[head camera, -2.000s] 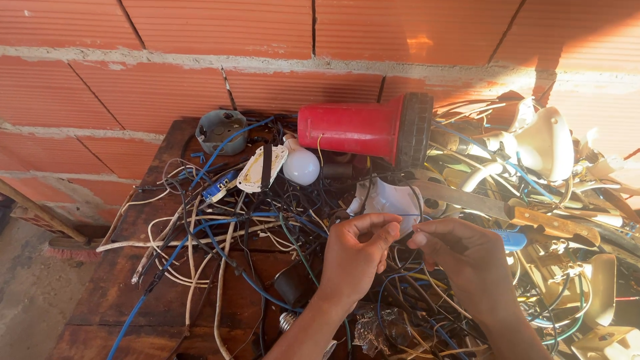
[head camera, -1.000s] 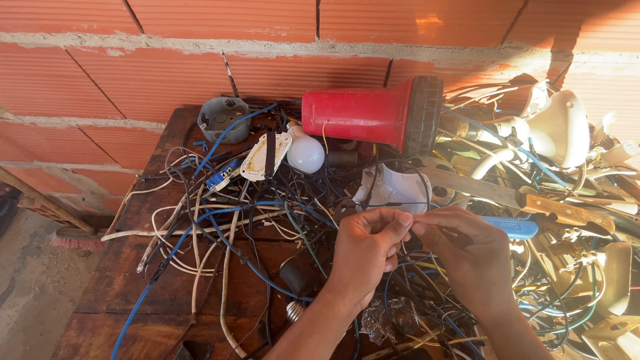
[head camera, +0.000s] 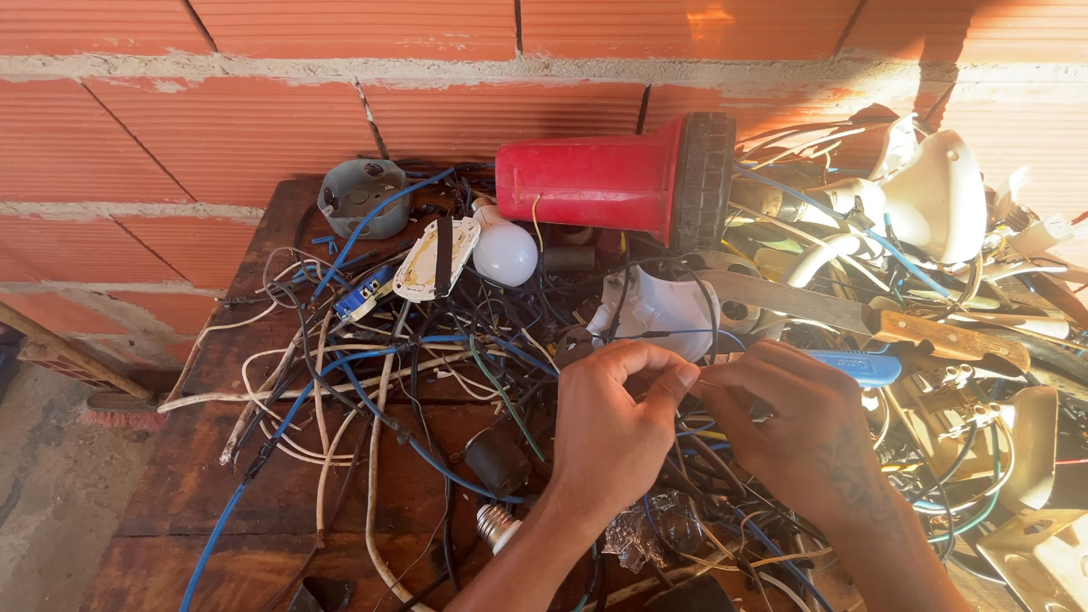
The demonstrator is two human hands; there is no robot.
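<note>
My left hand (head camera: 625, 425) and my right hand (head camera: 790, 425) meet above a heap of electrical wires. Thumb and forefinger of each are pinched together, with a thin wire (head camera: 710, 384) between the fingertips; how far it runs inside the hands is hidden. Just behind the fingers lies a white plastic lamp housing (head camera: 659, 310), with dark and blue wires across it. A kitchen knife with a wooden handle (head camera: 943, 338) and a blue box cutter (head camera: 858, 365) lie right behind my right hand.
Against the brick wall lie a red flashlight (head camera: 586, 183), a white light bulb (head camera: 505, 253) and a grey round junction box (head camera: 363, 200). Left of my left hand are a black cylinder (head camera: 497, 461) and blue wire (head camera: 217, 531). Metal fittings (head camera: 1033, 442) sit at the right.
Both hands stay together over the heap. The right hand's fingers have curled, and its back is turned more towards the view.
</note>
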